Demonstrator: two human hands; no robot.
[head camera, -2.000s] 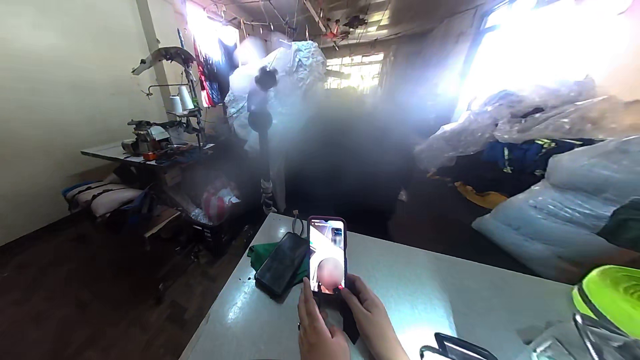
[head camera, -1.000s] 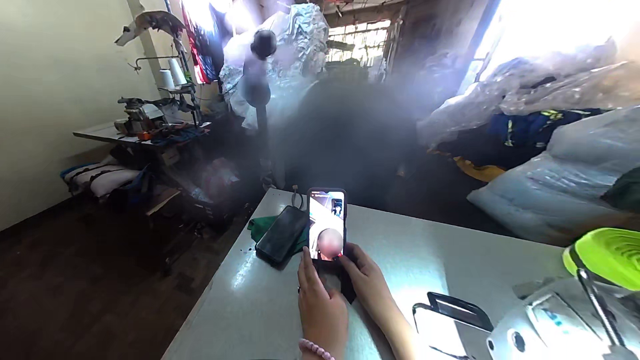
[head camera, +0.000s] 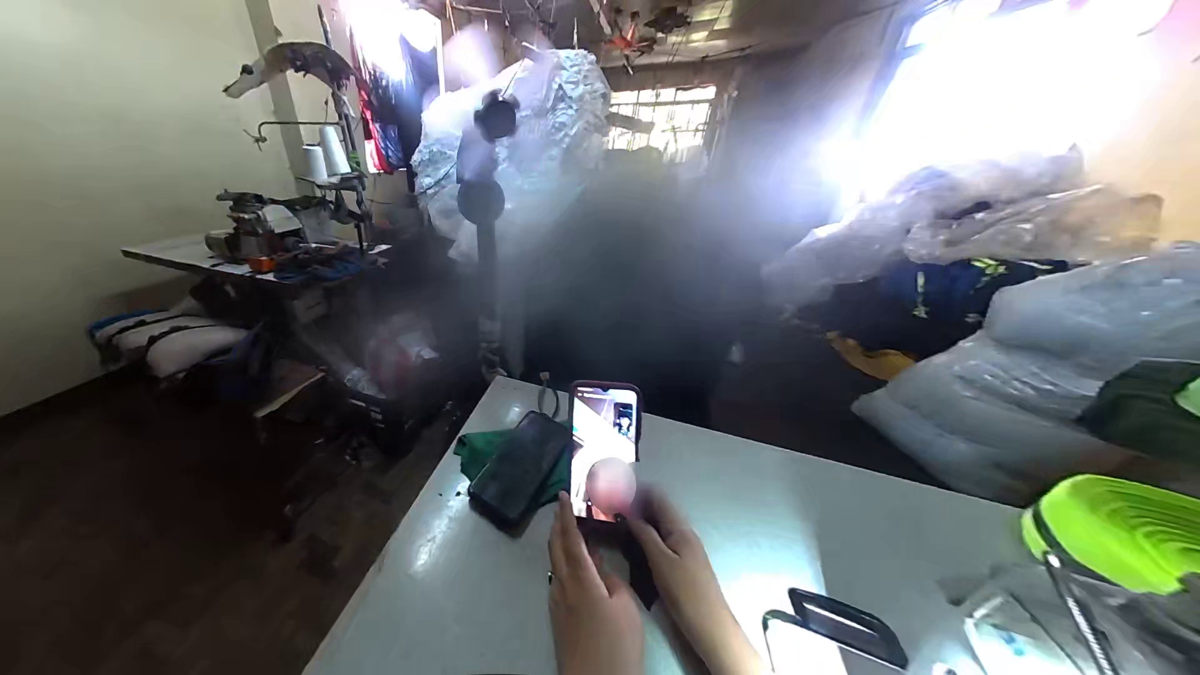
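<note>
A smartphone with a lit screen stands tilted near the table's far left corner. My left hand is at the phone's lower left edge, fingers extended, with a ring on one finger. By the lower right edge is my right hand, fingers bent and slightly blurred; whether it grips the phone cannot be told. Something dark lies under the phone, between the hands. Left of it a dark phone or power bank rests on green cloth, and a short cable lies behind.
The white table holds a bright green ribbed item, a clear plastic bag and a black-rimmed object on the right. Filled plastic bags are piled beyond. A sewing machine with thread cones stands left.
My right hand's fingers have shifted at the phone's lower right edge. The phone and the dark device beside it have stayed put on the table.
</note>
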